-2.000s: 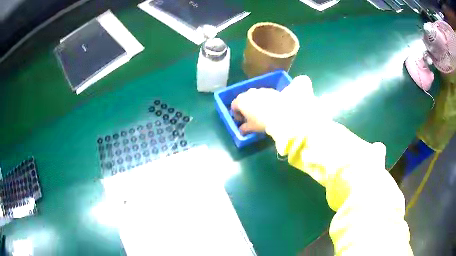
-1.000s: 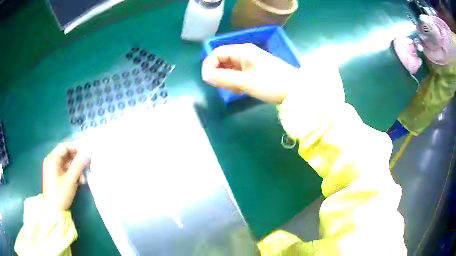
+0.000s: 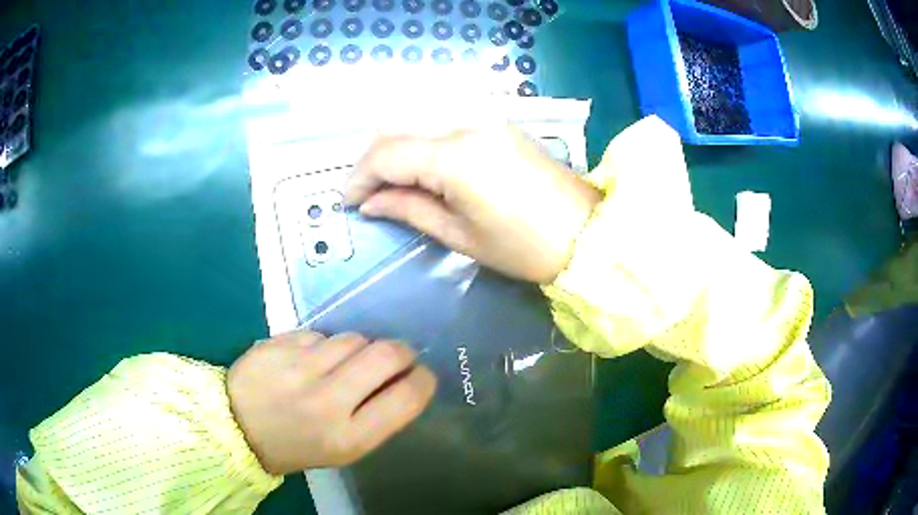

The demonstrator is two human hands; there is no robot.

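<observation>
The ADVAN tablet point(image 3: 483, 422) lies back up on a white foam sheet point(image 3: 264, 226), with clear, wrinkled film point(image 3: 372, 280) over part of its back. Its camera bump point(image 3: 327, 229) at the upper left shows two dark round openings. My right hand point(image 3: 473, 201) is over the tablet's upper part, thumb and finger pinched just right of the bump; whether a small part is between them cannot be seen. My left hand point(image 3: 327, 397) rests with curled fingers on the tablet's left side below the film's edge; its fingertips are hidden.
A blue bin point(image 3: 654, 75) with many small dark pieces stands at the upper right. A sheet of black rings point(image 3: 383, 45) lies beyond the tablet. Another ring sheet point(image 3: 15, 96) is at the far left. A small white piece point(image 3: 752, 221) lies right of my right sleeve.
My right hand has moved from the blue bin to beside the camera bump. My left hand has moved onto the tablet. The view has come closer to the tablet.
</observation>
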